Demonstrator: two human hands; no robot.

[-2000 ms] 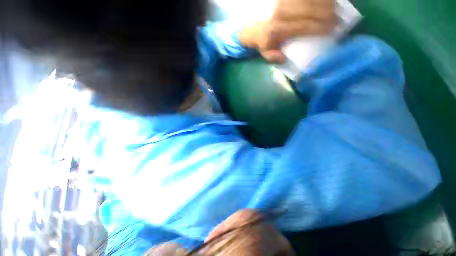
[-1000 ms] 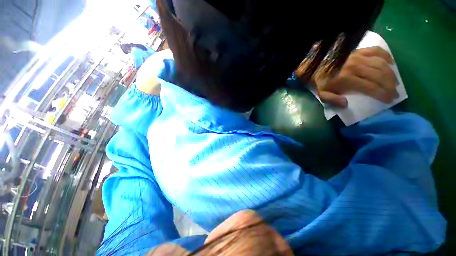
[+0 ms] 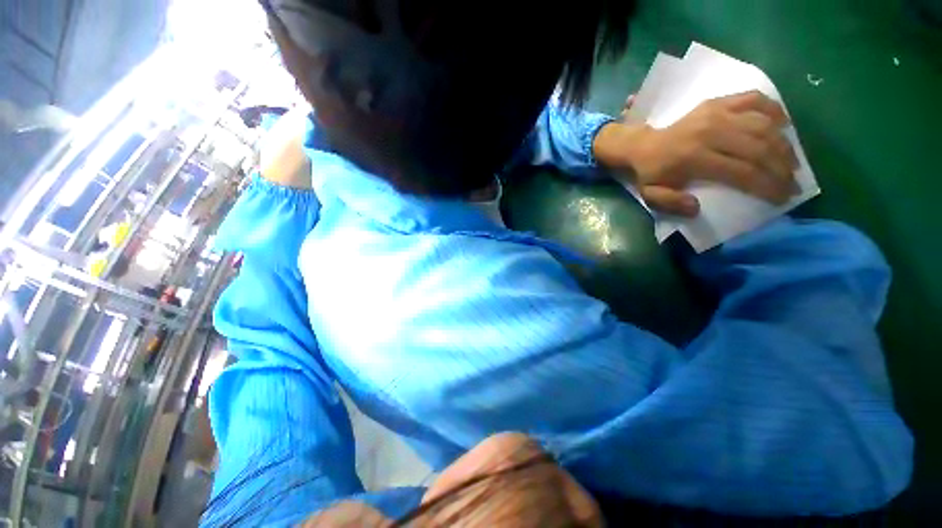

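Neither my left hand nor my right hand can be made out. Nearest in front is another person in a blue smock (image 3: 465, 320), bent over a green surface (image 3: 868, 134). That person's bare hand (image 3: 723, 155) lies flat on white sheets (image 3: 702, 77), which overlap at an angle. A blue sleeve (image 3: 785, 382) bends around below the sheets. A rounded skin-coloured shape (image 3: 506, 480) with dark strands across it is cut off by the bottom edge; I cannot tell what it is.
The person's dark-haired head (image 3: 444, 83) hides the top middle. A glossy dark green rounded surface (image 3: 599, 232) shows between head and sleeve. Bright metal racks or frames (image 3: 114, 299) fill the left side. Small pale bits (image 3: 816, 79) lie on the green surface.
The view has steadied from blur. Since one second ago, the person's head has shifted left, showing more of the white sheets and the cuff. The hand still rests on the sheets.
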